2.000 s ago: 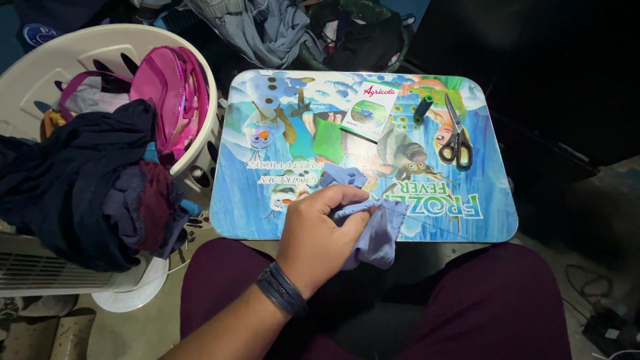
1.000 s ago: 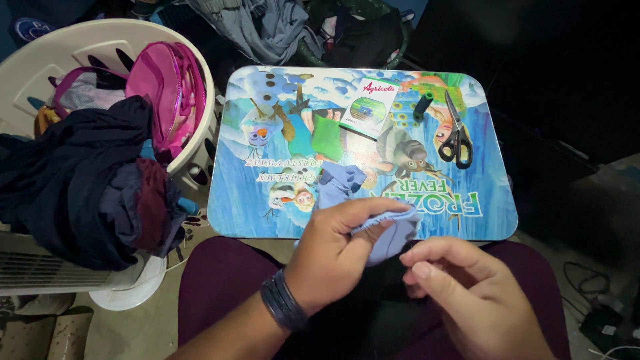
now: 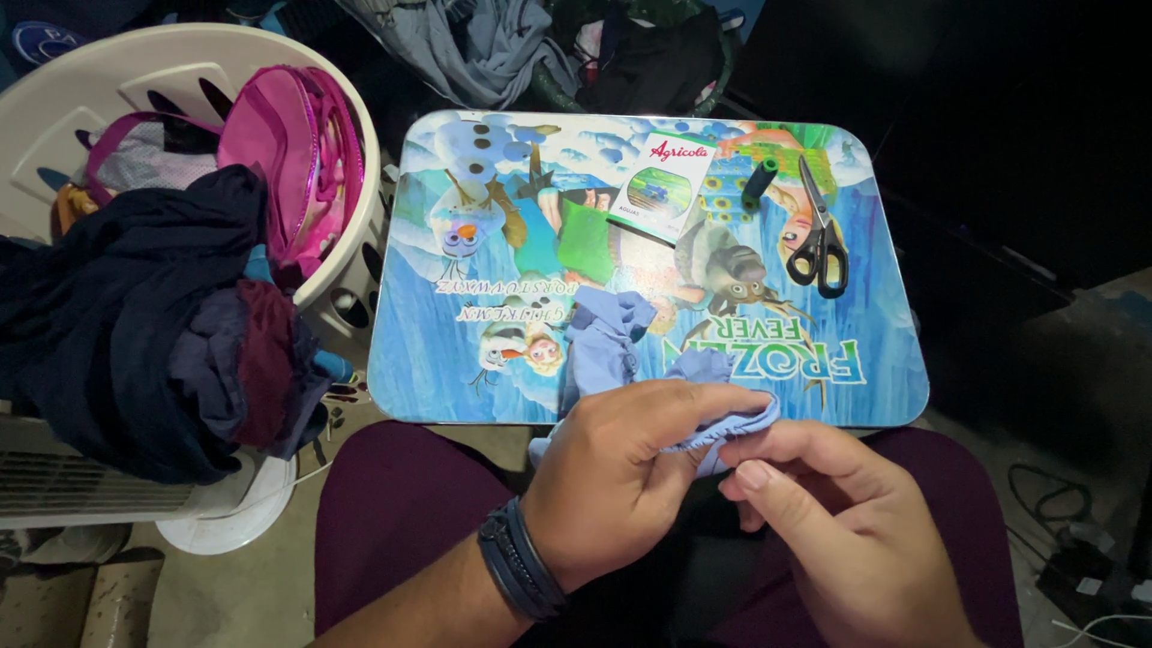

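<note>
A light blue piece of cloth point(image 3: 605, 337) lies partly on the near edge of a small picture-printed table point(image 3: 459, 396). My left hand point(image 3: 621, 468) grips its gathered edge between thumb and fingers. My right hand point(image 3: 828, 504) is just right of that edge, thumb and forefinger nearly together; whether a needle or thread is between them cannot be seen. Farther back on the table lie a white needle packet point(image 3: 661, 184), a dark green spool of thread point(image 3: 761, 180) and black-handled scissors point(image 3: 819, 238) with the blades pointing away.
At the left stands a cream plastic laundry basket point(image 3: 360, 216) with pink bags point(image 3: 270, 144) and dark clothes point(image 3: 135, 297) heaped over its side. A white fan point(image 3: 90, 477) is below it. More clothes point(image 3: 486, 45) lie behind the table. Cables point(image 3: 1048, 495) run on the floor at right.
My right hand, out of view two seconds ago, has come in from the lower right and moved closer to the cloth edge. My left hand has turned and holds the cloth's edge up.
</note>
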